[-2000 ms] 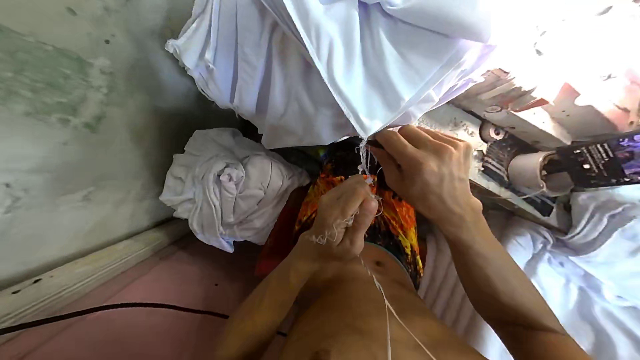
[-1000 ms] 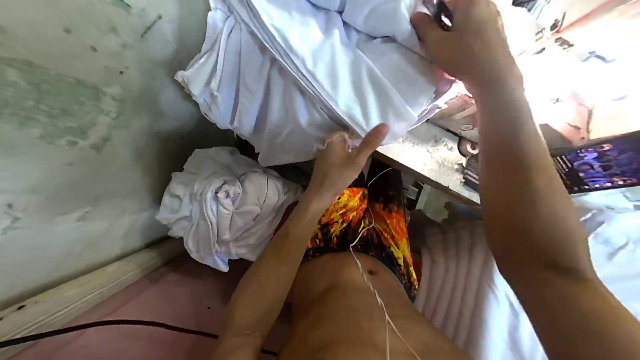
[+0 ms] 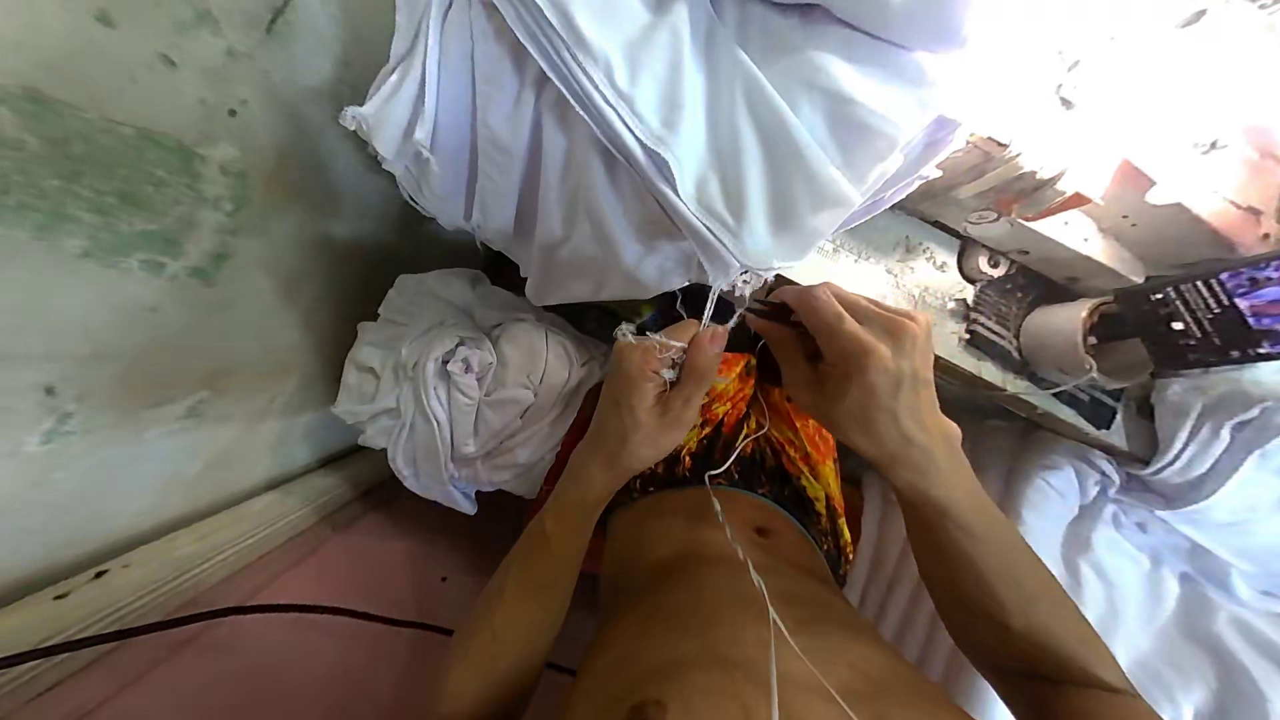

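Observation:
White fabric (image 3: 640,150) hangs over the table edge at the top centre, its lower corner trailing threads. My left hand (image 3: 655,400) pinches a bunch of white threads (image 3: 655,345) just below that corner, with the thumb on top. Close to its right, my right hand (image 3: 860,365) holds a small dark tool (image 3: 772,308), perhaps thread snips, its tip at the threads by the fabric corner. Most of the tool is hidden by the fingers. A long white cord (image 3: 740,550) runs down over the bare torso.
A rolled bundle of white cloth (image 3: 465,385) lies left of my left hand, near the wall (image 3: 180,330). At right are a worn table edge (image 3: 900,270), a phone (image 3: 1210,310) on a holder and more white cloth (image 3: 1180,510). A dark cable (image 3: 300,610) crosses the pink floor.
My right hand was up at the fabric's top right a second ago, on a dark object; it has come down beside my left hand with the dark tool. My left hand now grips threads.

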